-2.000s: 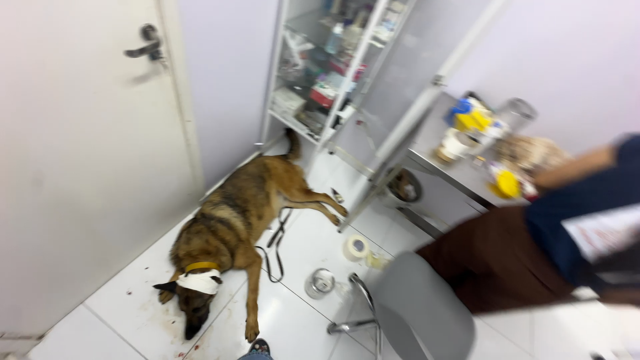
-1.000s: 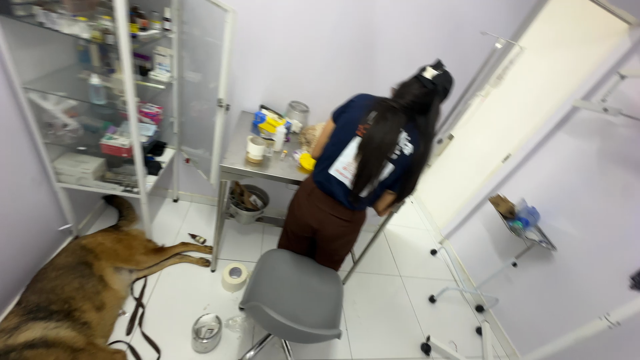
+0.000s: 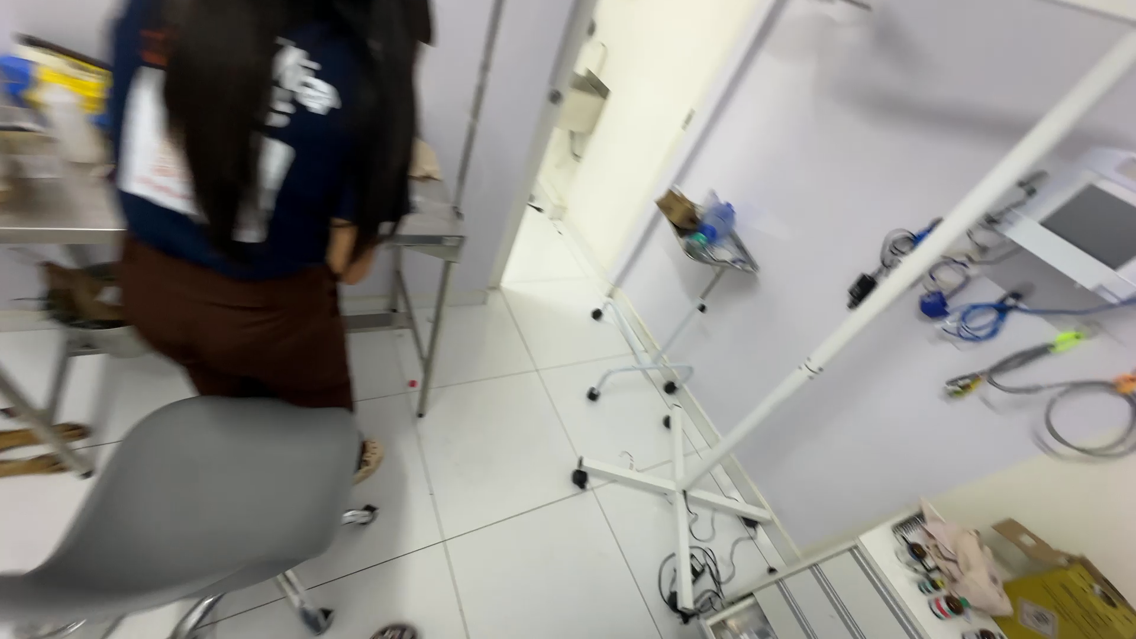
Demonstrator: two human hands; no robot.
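Neither of my hands shows in the head view. A person [image 3: 240,177] in a dark blue shirt and brown trousers stands at a stainless steel table [image 3: 62,213], back turned to me. A grey swivel chair [image 3: 213,506] is behind the person, close to me at the lower left. On the table's left part are a blue and yellow pack [image 3: 71,84] and a whitish bottle [image 3: 73,129], both blurred. The dog's tan paws [image 3: 40,448] lie on the floor at the left edge.
A white wheeled stand [image 3: 808,368] slants across the right side. Behind it are a small wheeled tray stand [image 3: 732,257] and cables [image 3: 981,319] on the wall. White drawers [image 3: 825,595] with small bottles and a yellow cardboard box [image 3: 1069,603] fill the lower right. A doorway [image 3: 550,240] opens behind.
The view has swung right, away from the dog and the glass cabinet, bringing the wheeled stand and drawers into sight. The person remains at the table.
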